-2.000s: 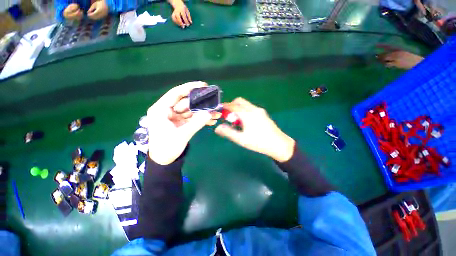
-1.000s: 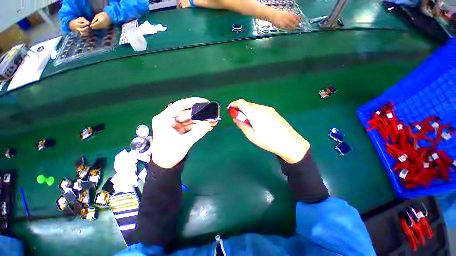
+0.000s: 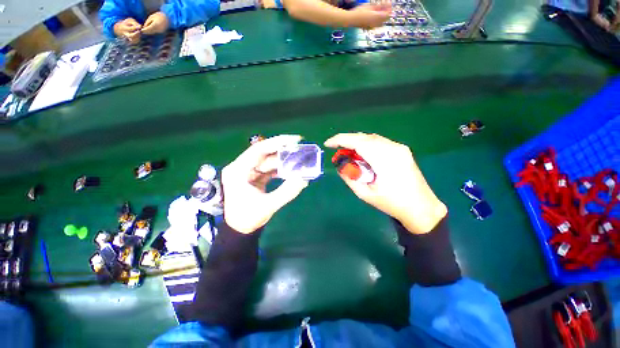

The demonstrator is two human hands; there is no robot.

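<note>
My left hand (image 3: 255, 180) holds a smartwatch unit (image 3: 301, 162) by its left side, between thumb and fingers. The unit's glossy face is toward me and shows a pale reflection. My right hand (image 3: 394, 178) holds a red clamp (image 3: 353, 166) just right of the unit. The clamp and the unit are apart. Whether the clamp's jaws are open is hard to tell.
A blue basket (image 3: 527, 163) of red clamps is at right, with a black compartment tray (image 3: 540, 319) below it. Two blue-faced parts (image 3: 481, 209) lie near the basket. Open units (image 3: 122, 248), white wipes (image 3: 182, 224) and a dispenser bottle (image 3: 204, 192) are at left. People work opposite.
The unit's face has gone from dark to pale with reflection. The clamp has turned in my right hand and shows more of its side. The whole view has shifted, so the bench things sit further right.
</note>
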